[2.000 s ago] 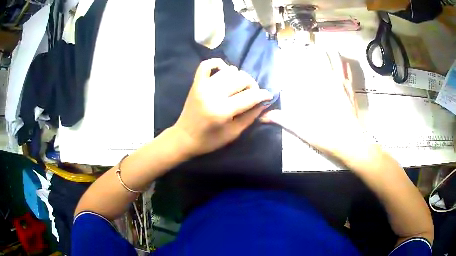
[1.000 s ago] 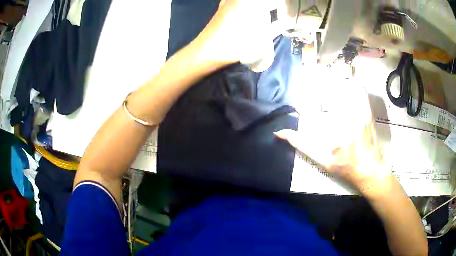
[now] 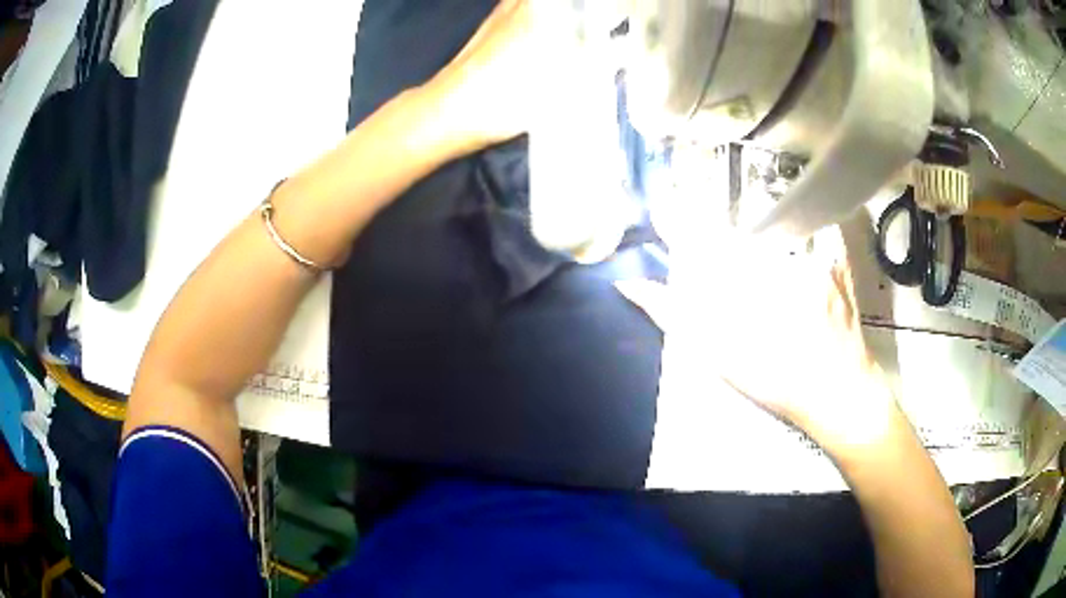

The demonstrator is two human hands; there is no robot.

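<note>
A large dark garment panel (image 3: 491, 374) lies on the white table and hangs over its front edge. A smaller dark piece (image 3: 523, 251) lies creased on it, beside the pale rounded machine guard (image 3: 573, 175). The off-white sewing machine head (image 3: 807, 82) stands at upper right; glare hides the needle area. My left hand (image 3: 497, 88) reaches forward over the panel, its fingers hidden behind the guard. My right hand (image 3: 760, 321) lies at the panel's right edge under the lamp, washed out, its fingertips near the small piece; its grip cannot be made out.
Black-handled scissors (image 3: 923, 251) lie right of the machine, near a paper sheet (image 3: 1046, 364). Dark cut pieces (image 3: 88, 193) drape at the left table edge. A printed ruler tape (image 3: 286, 386) runs along the front edge. A yellow tube-like thing (image 3: 88, 391) is at lower left.
The view has tilted, bringing the machine head further in. My left hand has gone from beside my right hand to further forward. The small piece, earlier under my left hand, now shows spread on the panel.
</note>
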